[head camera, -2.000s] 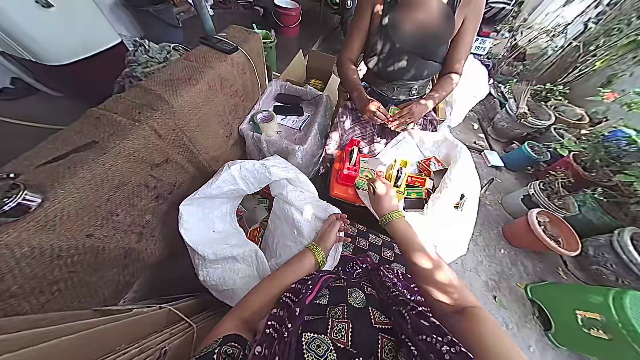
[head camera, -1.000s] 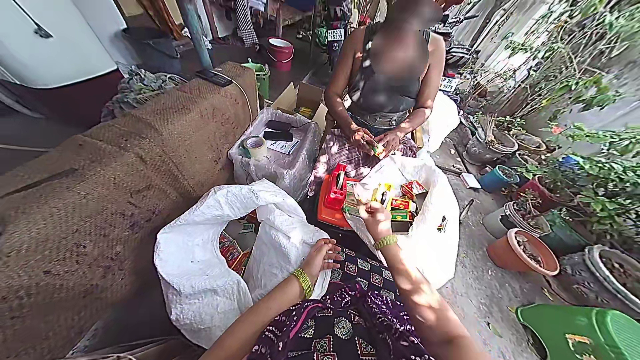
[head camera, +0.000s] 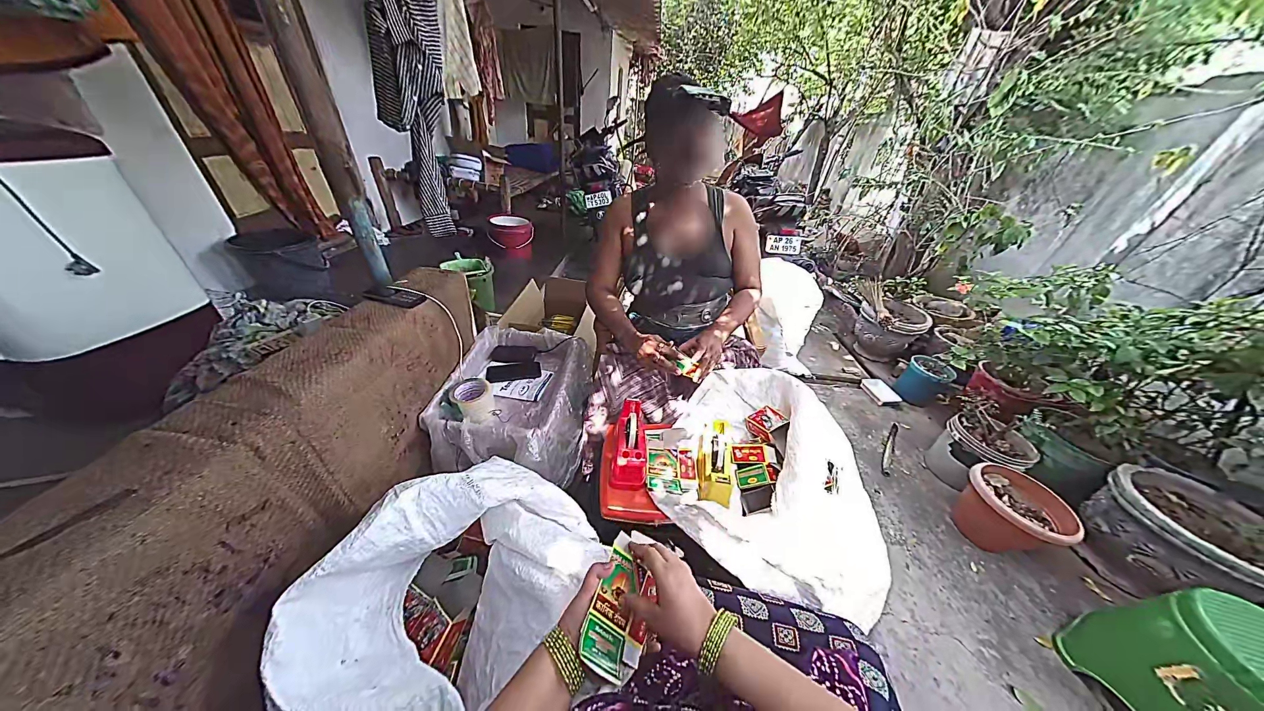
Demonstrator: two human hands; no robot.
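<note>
My left hand [head camera: 585, 604] and my right hand [head camera: 679, 596] together hold a green, red and yellow printed cardboard box [head camera: 614, 614] above my lap, one hand on each side. To the left, an open white woven sack [head camera: 341, 583] holds more printed boxes [head camera: 434, 622]. Ahead stands a red tape dispenser [head camera: 630, 449] on a red plastic surface [head camera: 632, 506]. Beside it, a second white sack [head camera: 810, 523] bears small boxes [head camera: 755, 474] and a yellow tape dispenser [head camera: 715, 464]. A person seated opposite holds a small box [head camera: 685, 365] in both hands.
A plastic-wrapped container [head camera: 533, 434] carries a tape roll [head camera: 474, 400] and phones [head camera: 513, 371]. Burlap-covered padding [head camera: 276, 434] runs along the left. At the right are potted plants [head camera: 1017, 509] and a green plastic stool [head camera: 1175, 642]. An open carton [head camera: 553, 301] stands behind the container.
My right hand has come back from the boxes at the yellow dispenser to my left hand, which has left the left sack's edge. Both now hold a printed box. The view has tilted up.
</note>
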